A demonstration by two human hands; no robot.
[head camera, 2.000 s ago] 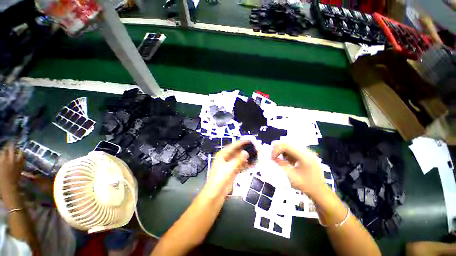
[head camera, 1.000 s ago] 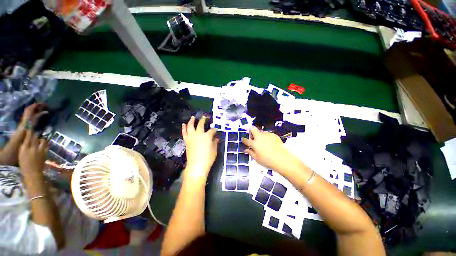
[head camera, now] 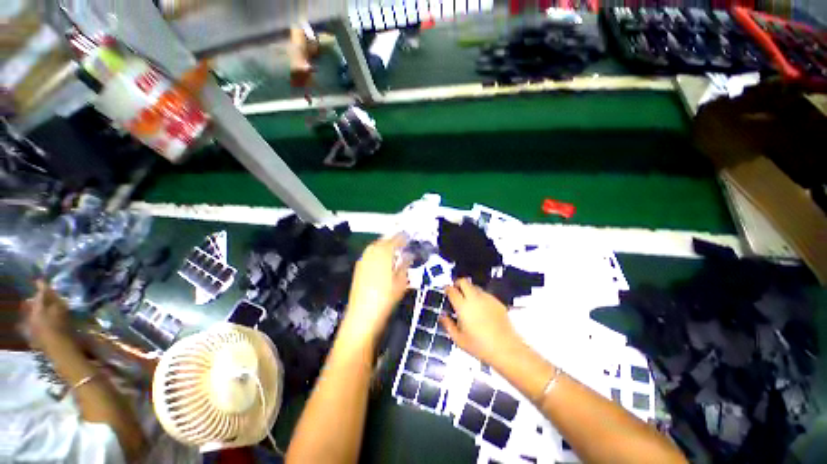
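A white sticker sheet (head camera: 423, 352) with rows of dark squares lies in front of me. My right hand (head camera: 473, 313) has its fingertips at the sheet's upper right edge. My left hand (head camera: 379, 272) is at the grey scrap cluster (head camera: 418, 253), left of the black scrap pile (head camera: 467, 246); its fingertips are blurred and I cannot tell if they hold anything. Heaps of black plastic parts lie at left (head camera: 295, 281) and right (head camera: 725, 344). A second gridded sheet (head camera: 488, 410) lies lower right of the first, on white waste sheets (head camera: 567, 313).
A cream fan (head camera: 218, 385) stands at lower left, beside another person's arm (head camera: 77, 372). A slanted grey post (head camera: 263, 163) rises at the belt's edge. The green belt (head camera: 544, 154) carries a bundle of sheets (head camera: 355, 134) and a red piece (head camera: 558, 208). A cardboard box (head camera: 780, 204) is at right.
My left hand has moved up from the left heap's edge to the grey scrap cluster. My right hand stays by the sheet's top. The view has shifted, so the bench sits lower in the picture.
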